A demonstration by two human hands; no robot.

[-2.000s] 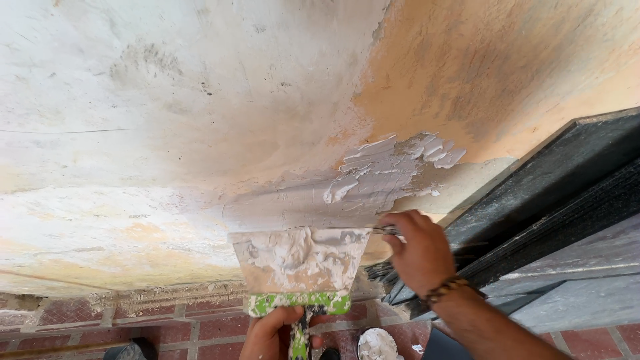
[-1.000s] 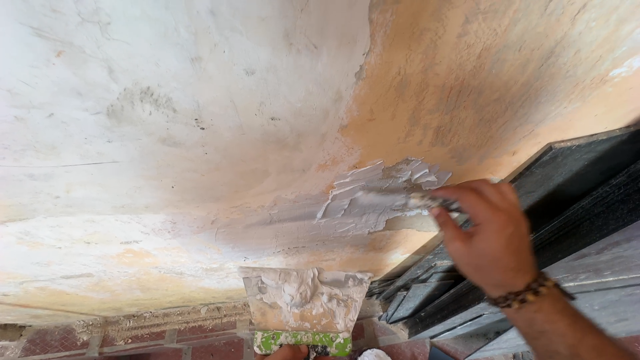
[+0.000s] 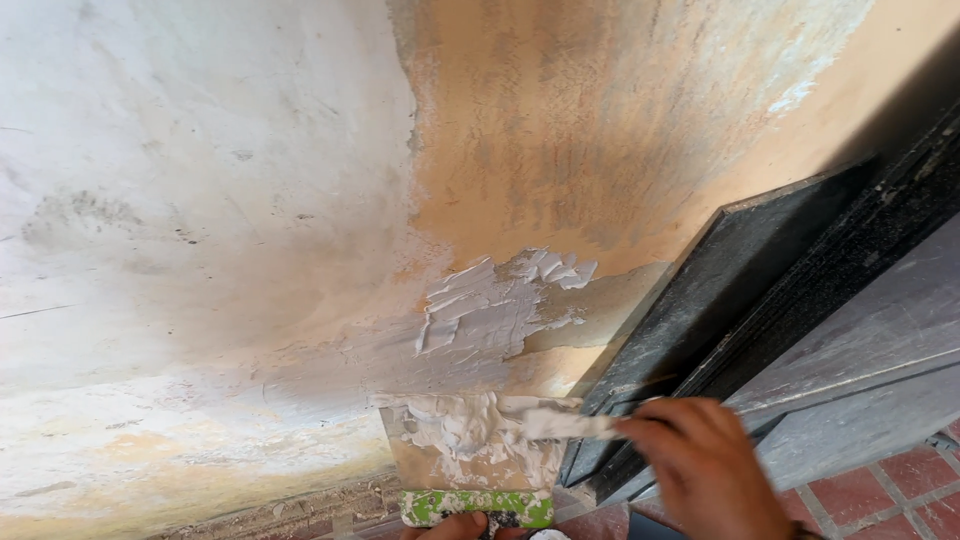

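At the bottom centre, my left hand (image 3: 459, 527) grips the handle of a wide filling knife (image 3: 476, 507) with a green grip, its broad blade loaded with white filler paste (image 3: 469, 431). My right hand (image 3: 701, 457) holds a small putty knife (image 3: 574, 425), coated in paste, over the right part of that blade. Above them, a ridged patch of fresh filler (image 3: 480, 304) covers part of the wall (image 3: 510, 150), between bare grey plaster and orange paint. Most of the small knife's handle is hidden by my fingers.
A dark door frame (image 3: 750, 300) runs diagonally on the right, beside a grey panelled door (image 3: 862, 360). Red floor tiles (image 3: 847, 499) lie below. A round container (image 3: 550, 535) with white paste shows partly at the bottom edge. Crumbled debris (image 3: 292, 510) lines the wall's foot.
My right hand has moved from the filler patch on the wall down to the wide knife's blade. Two seconds ago it was also near that blade.
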